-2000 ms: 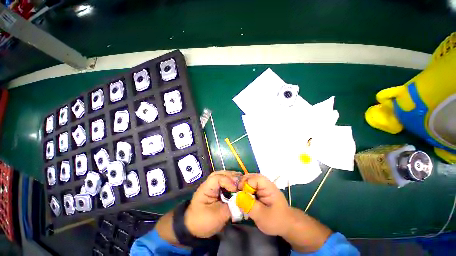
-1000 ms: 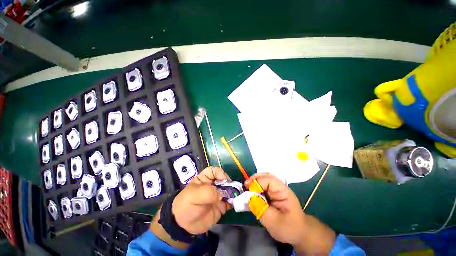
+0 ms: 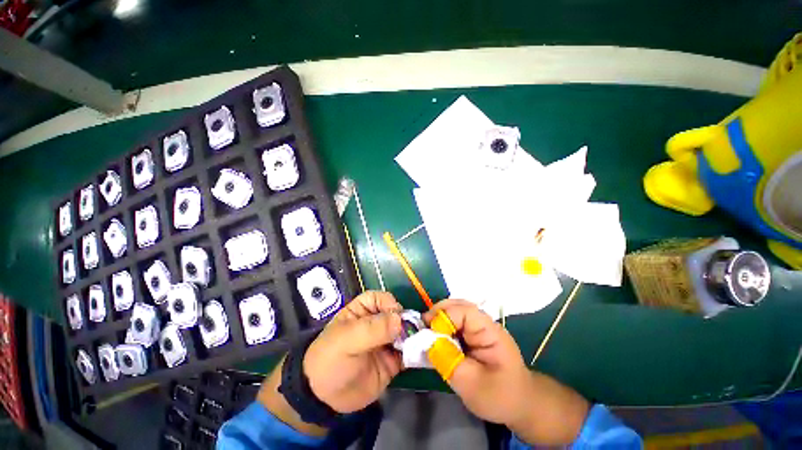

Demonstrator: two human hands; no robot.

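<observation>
My left hand (image 3: 352,356), with a black band at the wrist, grips a small housing (image 3: 410,327) whose visible face looks dark and glossy. My right hand (image 3: 479,352), with yellow finger cots on its fingertips, presses a folded white wipe (image 3: 417,348) against the housing. The fingers and wipe hide most of the housing. An orange stick (image 3: 407,268) lies just beyond the hands, its near end by the right fingers. White sheets (image 3: 479,220) lie on the green bench, with one silver-white housing (image 3: 499,146) and a loose yellow finger cot (image 3: 531,265) on them.
A black parts tray (image 3: 290,198) with many silver-white housings stands at the left, some piled on top. Thin sticks (image 3: 556,322) lie around the sheets. A brown-wrapped bottle (image 3: 673,277) and a yellow and blue cartoon figure (image 3: 743,163) stand at the right. Dark trays (image 3: 207,406) sit below.
The housing has turned in my fingers from its white side to a dark face. The wipe and right fingers have shifted against it. The bench view has shifted slightly left and up.
</observation>
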